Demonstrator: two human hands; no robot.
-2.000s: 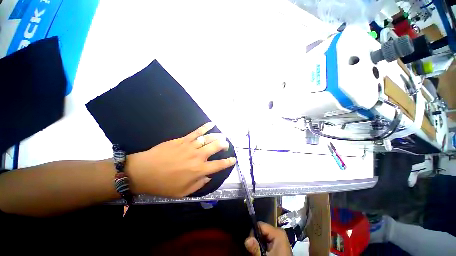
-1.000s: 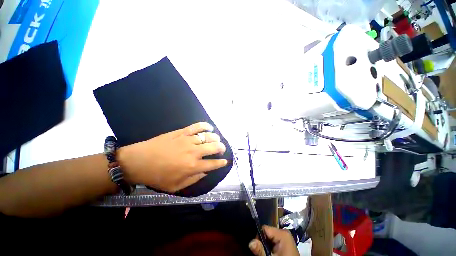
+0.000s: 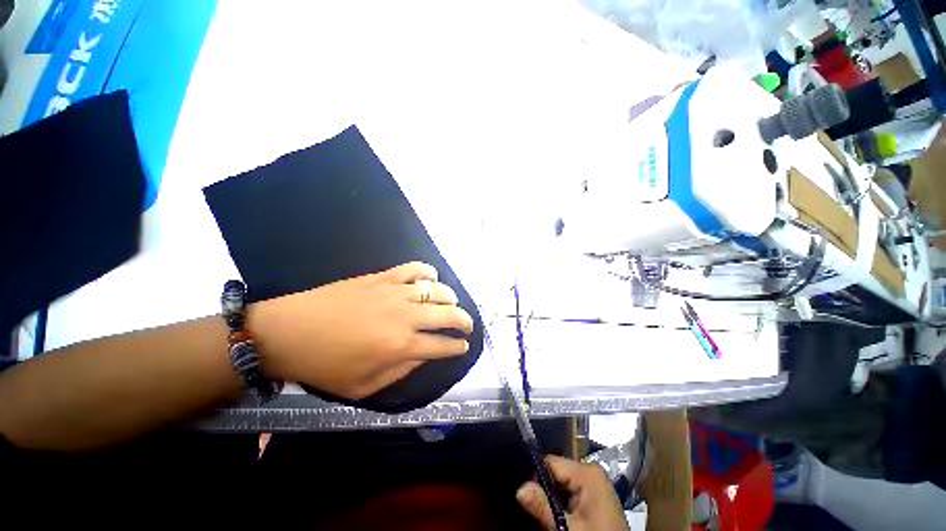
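A black fabric panel (image 3: 311, 218) with a rounded end lies flat on the white table. My left hand (image 3: 363, 327) lies palm down on its rounded end, fingers slightly spread near the right edge. My right hand (image 3: 581, 496), partly cut off by the bottom edge, holds the black handle of the fabric shears (image 3: 522, 415). The long blade reaches up over the table edge to the panel's right edge, close to my left fingertips. A second black panel (image 3: 73, 197) lies at the left, partly over a blue sheet.
A white sewing machine head (image 3: 716, 156) stands at the right. A pink and blue pen-sized tool (image 3: 701, 332) lies below it. A thin dark strip (image 3: 521, 347) lies right of the blade. A ruler scale (image 3: 342, 416) runs along the front edge. A red stool (image 3: 731, 482) stands below right.
The panel under my left hand has shifted and turned slightly to the right since the oldest frame. My right hand and the shears have moved slightly right.
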